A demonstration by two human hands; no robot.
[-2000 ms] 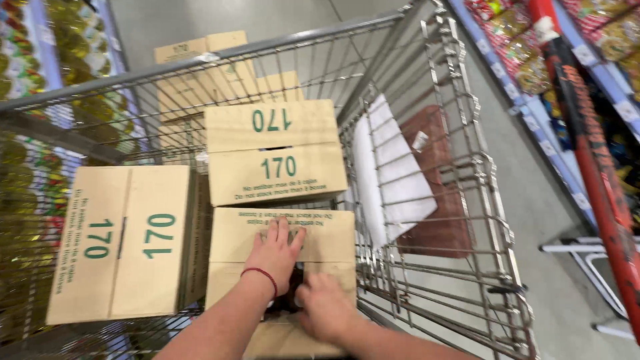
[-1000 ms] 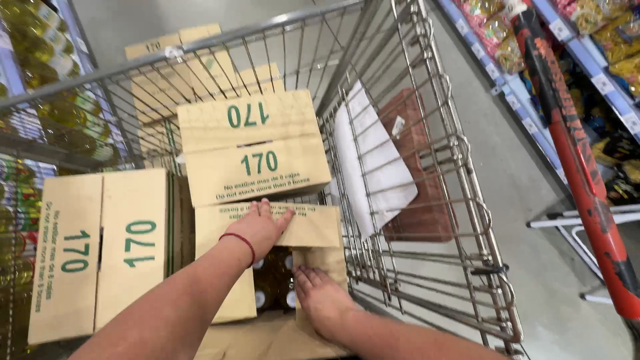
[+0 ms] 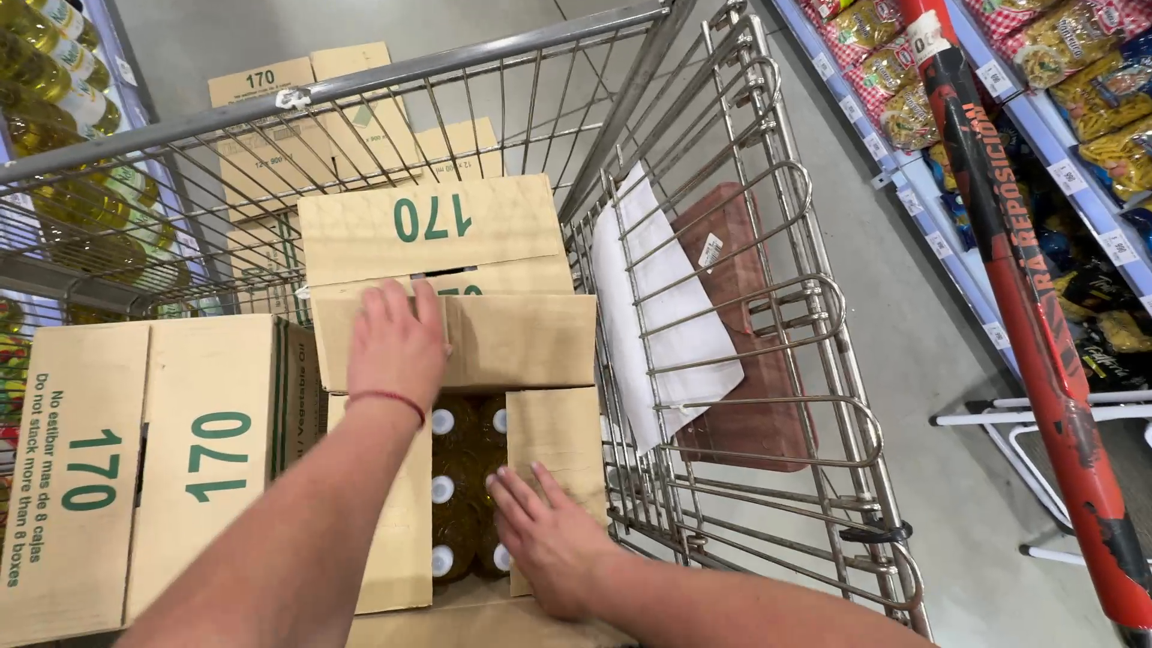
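An open cardboard box point(image 3: 396, 540) stands in a metal shopping cart point(image 3: 468, 49), its flaps spread. Inside it are several oil bottles point(image 3: 454, 517) with white caps. My left hand point(image 3: 396, 346), with a red cord bracelet at the wrist, lies against the raised far flap point(image 3: 522, 342); whether the fingers grip it cannot be told. My right hand point(image 3: 549, 540) rests spread on the right flap point(image 3: 558, 432), fingertips by the bottle caps. A closed-looking box marked 170 point(image 3: 432, 225) sits just beyond, partly hidden by the raised flap. Another box marked 170 point(image 3: 207, 468) is at the left.
White paper point(image 3: 657, 315) and a reddish-brown tray-like object point(image 3: 747, 360) are by the cart's right side. More cardboard boxes point(image 3: 270, 162) lie beyond the cart. Oil bottles point(image 3: 63, 99) line the left shelf. At right are a red pole point(image 3: 1017, 252), pasta shelves point(image 3: 999, 81) and a white metal frame point(image 3: 1035, 468).
The box's far flap has been raised, with my left hand farther forward on it. The bottles, barely visible at first, now show plainly between the spread flaps.
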